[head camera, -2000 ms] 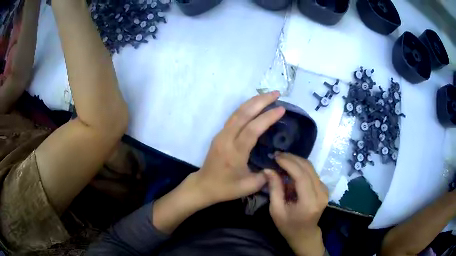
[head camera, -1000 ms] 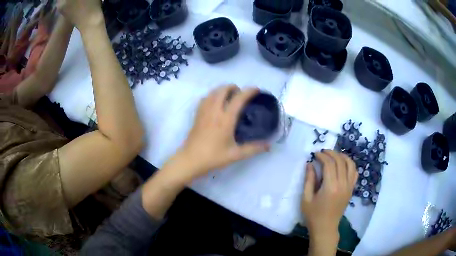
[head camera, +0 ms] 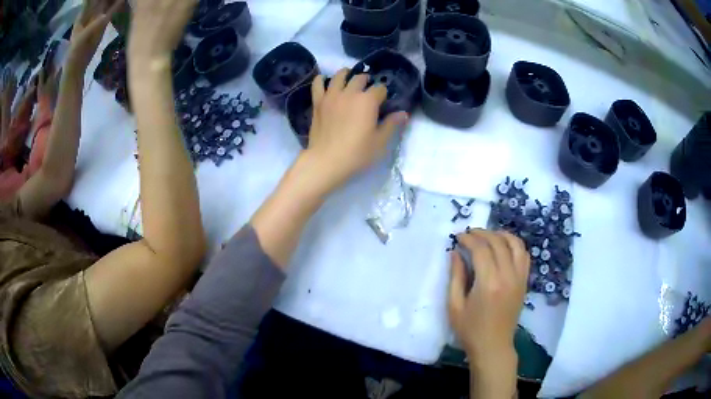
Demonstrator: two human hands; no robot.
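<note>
My left hand [head camera: 343, 132] reaches to the back of the white-covered table, palm down. Its fingers lie between a black housing [head camera: 298, 113] on the left, partly hidden by the hand, and another black housing [head camera: 394, 74] behind the fingers and thumb. Whether it grips either one is not clear. My right hand [head camera: 491, 273] is low over the left edge of the heap of small dark inserts with pale centres [head camera: 546, 249]. A dark part shows between its thumb and fingers, but a grip is unclear. One loose insert [head camera: 463, 209] lies above this hand.
Several more housings stand along the back and right, some stacked [head camera: 456, 47]. Clear crinkled film [head camera: 394, 203] lies mid-table. Another insert heap [head camera: 214, 125] is at the left, beside a neighbour's arm [head camera: 168, 164]. Another forearm [head camera: 655, 366] enters lower right. A green piece [head camera: 532, 354] is at the near edge.
My left hand has moved from mid-table to the housings at the back; the housing it carried now appears among them. My right hand stays at the heap. The view has shifted.
</note>
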